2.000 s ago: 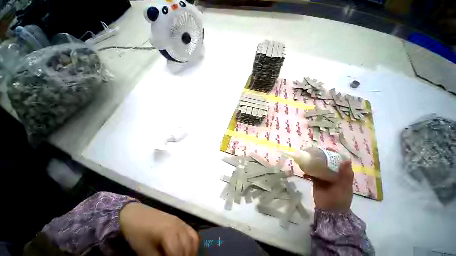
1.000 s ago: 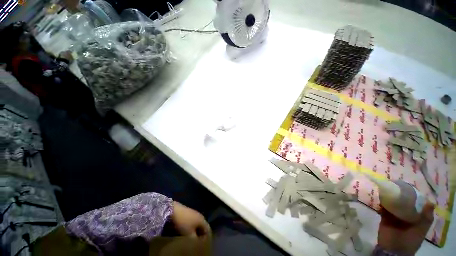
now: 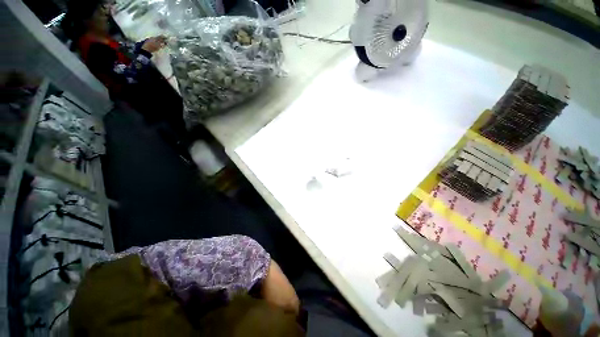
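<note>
My right hand (image 3: 587,317) is at the bottom right corner, blurred and cut off, around the pale glue bottle (image 3: 559,308). The bottle is over the near edge of the pink board (image 3: 520,224). Loose grey strips (image 3: 441,280) lie overlapping on the white paper left of it. A low stack of strips (image 3: 480,170) sits on the board's left edge, with a tall stack (image 3: 531,105) behind it. My left hand (image 3: 280,289) is low in the picture beside the table edge, below the purple sleeve; its fingers are hidden.
A white fan (image 3: 391,33) stands at the back. A clear bag of grey pieces (image 3: 227,66) is on the table's far left. A white crumpled lump (image 3: 339,168) lies on the paper. More strips (image 3: 582,170) lie at right. A person (image 3: 115,56) is at the upper left.
The view has swung left, so the board, stacks and bottle appear further right and the aisle and a person show at left. My left hand's fingers are now out of sight. The bottle remains in my right hand.
</note>
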